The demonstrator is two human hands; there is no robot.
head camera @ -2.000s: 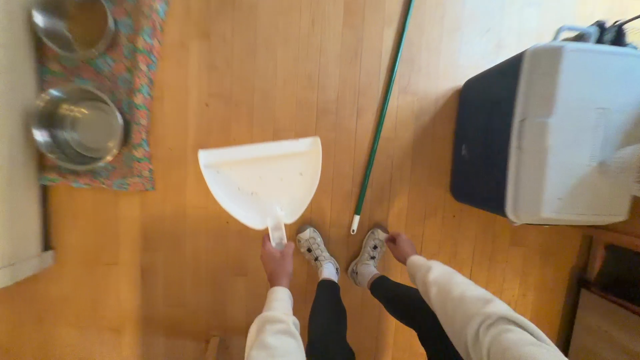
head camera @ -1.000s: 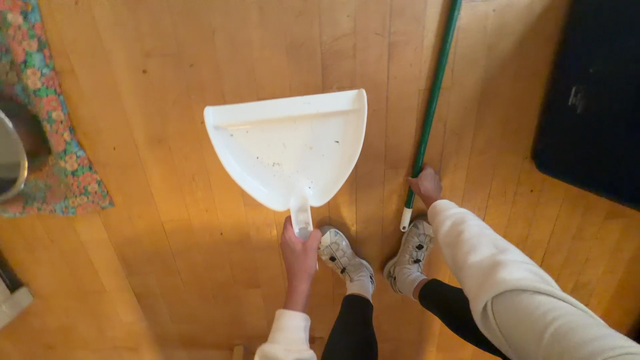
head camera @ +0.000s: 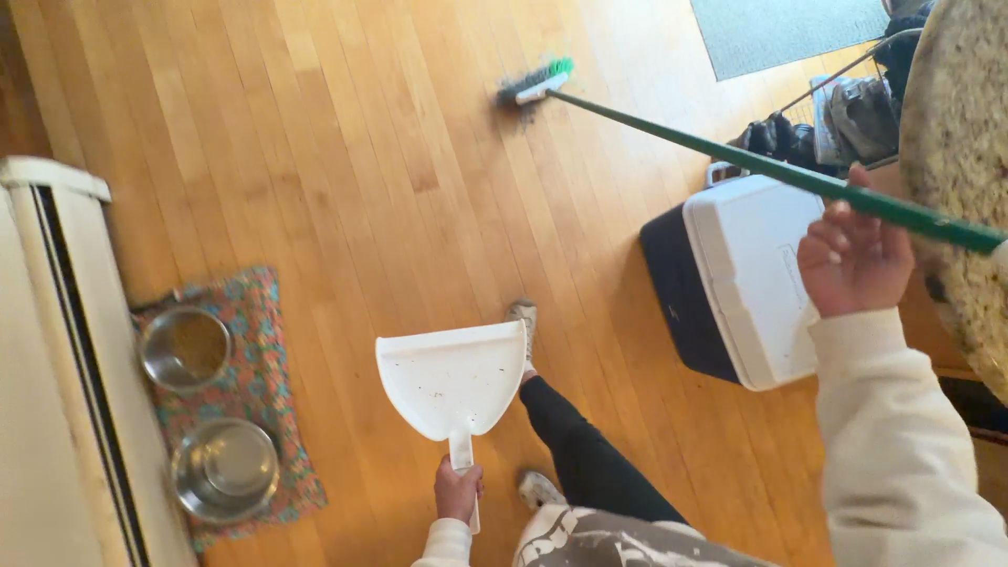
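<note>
My left hand grips the handle of a white plastic dustpan, which is held level above the floor with small dark specks in its pan. My right hand, raised at the right, holds the green handle of a broom near its upper end, the fingers curled around it from below. At the handle's far end the broom head, with green and dark bristles, rests at the wooden floor, with dark fluff around the bristles.
A blue cooler with a white lid stands at the right, beside a stone countertop and shoes. At the left, two metal bowls sit on a floral mat by a baseboard heater. A grey mat lies at the top.
The broom handle, lying low by my feet two seconds ago, is now lifted in my right hand. My left hand still holds the dustpan. The view has shifted to take in the broom head.
</note>
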